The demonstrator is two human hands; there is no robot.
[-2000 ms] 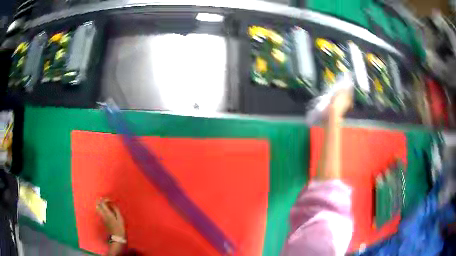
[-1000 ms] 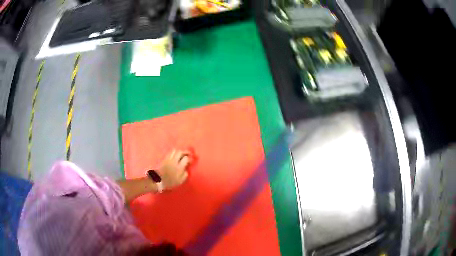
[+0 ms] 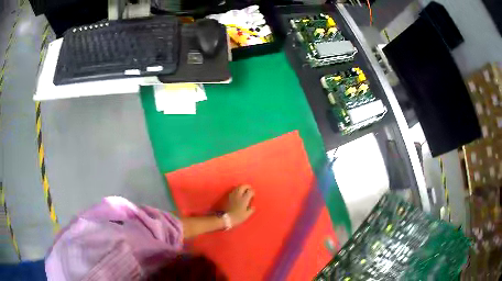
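Observation:
My left hand rests on the red bench mat, fingers loosely curled and apart, with nothing seen in it. My right hand is not visible. A large green circuit board, crowded with small silvery parts, is tilted at the lower right, over the bench's conveyor side, cut off by the bottom edge and slightly blurred. What holds it does not show. A purple-blue bundle of plastic strips lies slanting across the mat's right part.
A keyboard and mouse sit at the far left end. A parts bin, white papers and green bench surface are nearby. Two line board assemblies stand on the dark conveyor. A black panel is at right.
The view has swung from the conveyor side towards the keyboard end. The tilted circuit board has come into view at lower right. My left hand stays on the mat; my right hand has left view.

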